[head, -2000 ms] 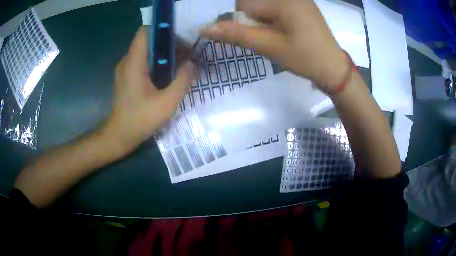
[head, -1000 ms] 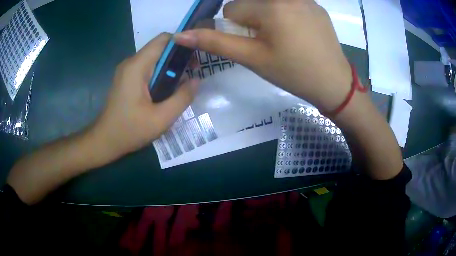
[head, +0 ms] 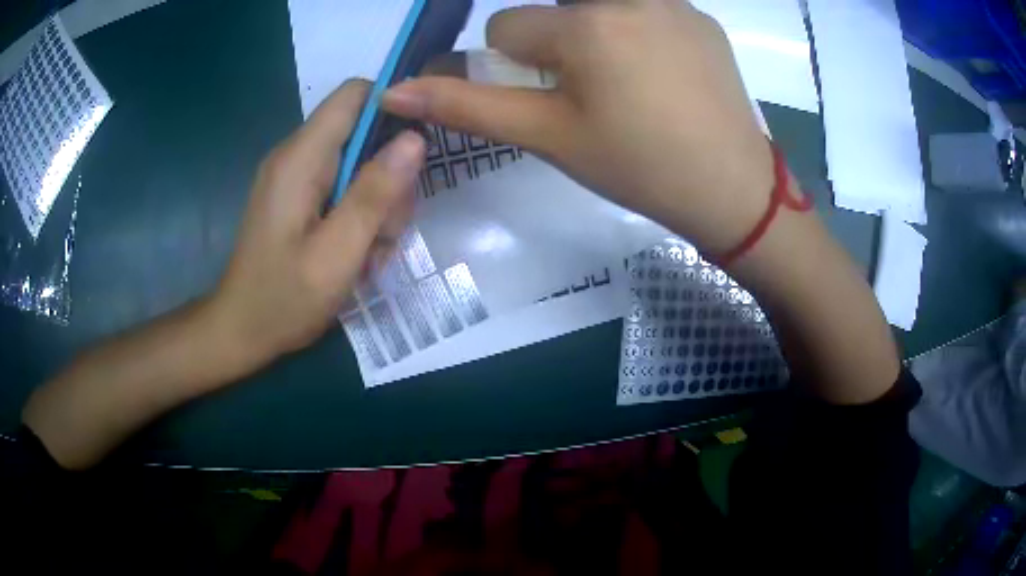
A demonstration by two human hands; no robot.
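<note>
My left hand (head: 309, 208) holds the black-and-blue handheld device (head: 388, 96) by its lower end, tilted with its blue side edge facing up. The device's top is cut off by the picture's edge. My right hand (head: 630, 113), with a red bracelet, has its thumb tip against the blue edge. A pale item (head: 506, 68) shows under its curled fingers; I cannot tell clearly what it is. Below lie the frame-label sheet (head: 478, 155), the sheet with grey striped label blocks (head: 416, 304) and the round symbol label sheet (head: 698, 326).
A spare label sheet (head: 51, 124) lies at far left over a clear plastic bag (head: 39, 264). White papers (head: 866, 113) lie at the upper right. A blue crate (head: 973, 39) stands at far right. A grey sleeve (head: 973, 411) of another person shows at the right edge.
The device has gone from upright to tilted, its top leaning right, and has turned to show its blue edge. My right thumb has moved left onto it.
</note>
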